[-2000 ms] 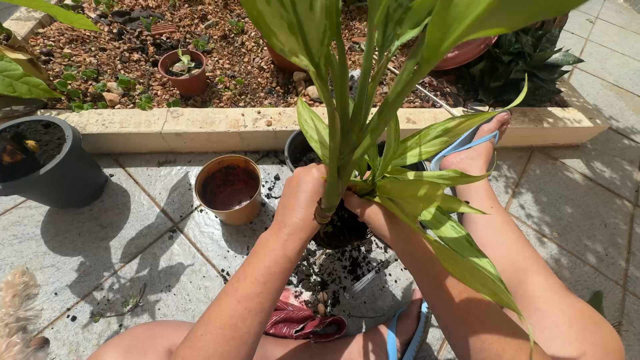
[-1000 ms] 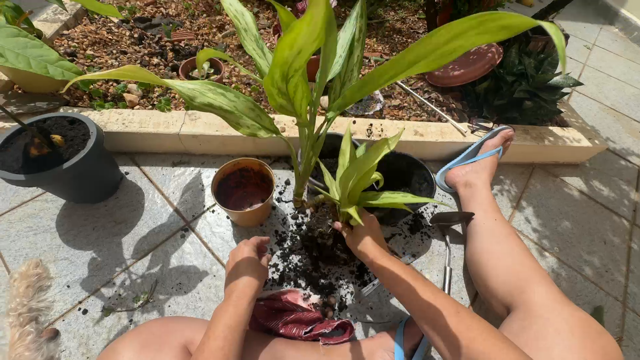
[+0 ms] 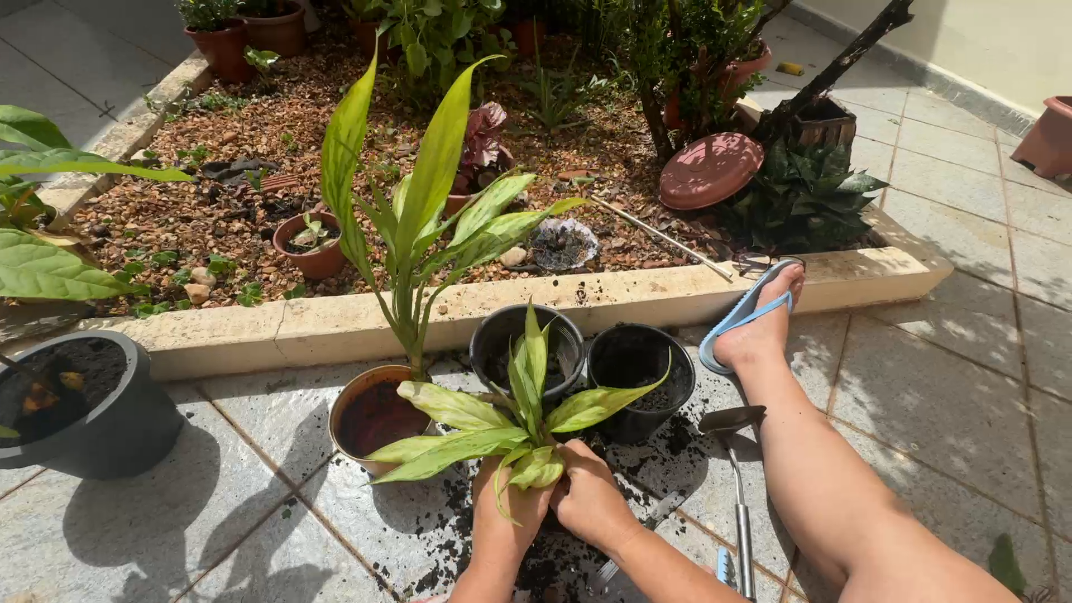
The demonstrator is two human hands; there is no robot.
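A small leafy plant with pale green leaves (image 3: 525, 381) is between my hands, low over the soil-strewn tiles. My left hand (image 3: 512, 507) grips its base from the left, partly under the leaves. My right hand (image 3: 593, 494) closes on the same base from the right; its roots are hidden. A taller variegated plant (image 3: 410, 310) stands upright behind the tan pot (image 3: 347, 427), against the planter's edge. Beyond my hands are two black plastic pots, one (image 3: 481, 356) beside the other (image 3: 682, 389), both with some soil inside.
A hand hoe (image 3: 741, 511) lies right of my hands, near my outstretched leg and blue flip-flop (image 3: 729, 331). Behind runs the planter's raised concrete edge (image 3: 226, 339), with gravel and plants beyond. A dark grey pot (image 3: 138, 427) stands at the left. Loose soil is scattered on the tiles.
My left hand has come across to the small plant, joining my right hand. The tall plant, held in both hands two seconds ago, now stands at the planter's edge. The view has tilted up.
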